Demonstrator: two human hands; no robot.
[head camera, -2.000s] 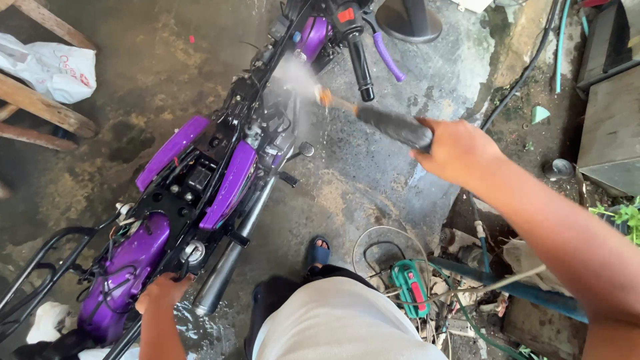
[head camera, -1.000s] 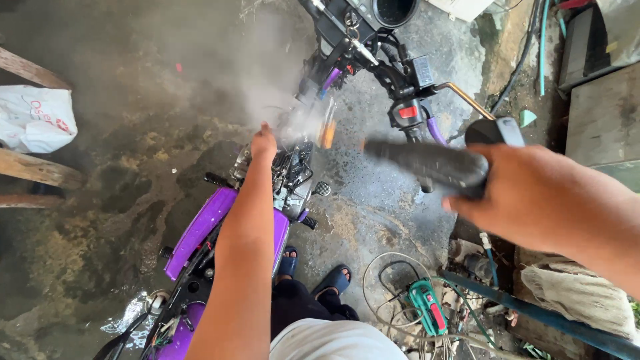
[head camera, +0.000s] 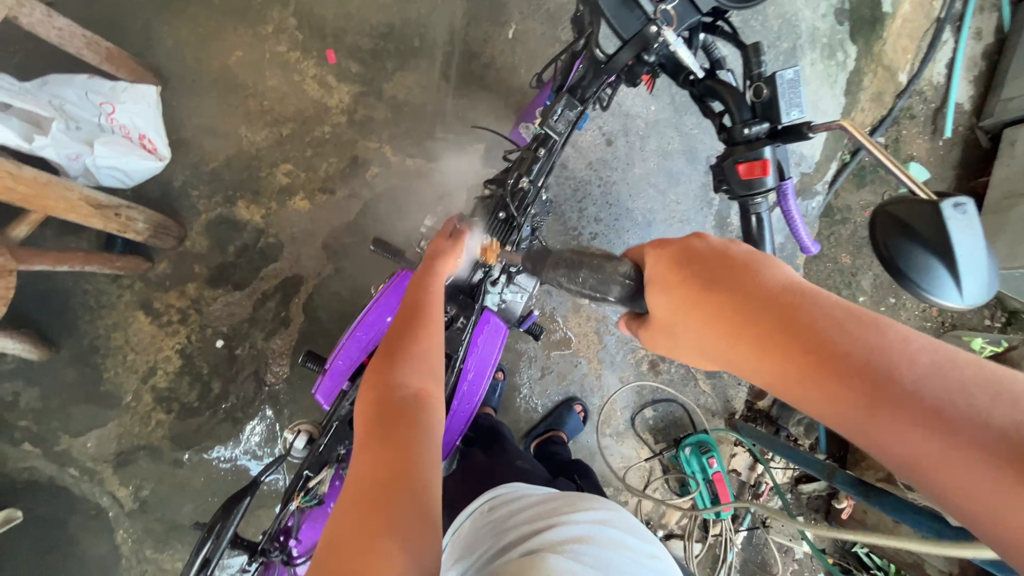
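A motorcycle frame (head camera: 512, 188) with purple side panels (head camera: 478, 376) runs diagonally from the lower left to the top right, its seat and tank area bare. My right hand (head camera: 688, 296) grips the black handle of a spray gun (head camera: 588, 276). From the gun's brass-coloured nozzle (head camera: 490, 253), a misty spray comes out over the middle of the frame. Right in front of the nozzle, on the frame's far side, is my left hand (head camera: 450, 244); mist hides its fingertips, and whether it holds a part cannot be seen. Drops of water dot the purple panels.
The handlebar (head camera: 754, 200) and a black mirror (head camera: 932, 248) stick out at the upper right. A green pressure washer (head camera: 704, 476) with coiled hoses lies on the ground by my feet. Wooden legs (head camera: 88, 200) and a white plastic bag (head camera: 88, 132) are at left. The concrete floor (head camera: 240, 320) is wet.
My left hand was at the rear of the motorcycle two seconds ago and is now at its middle, by the nozzle. The view has shifted, bringing the mirror into sight.
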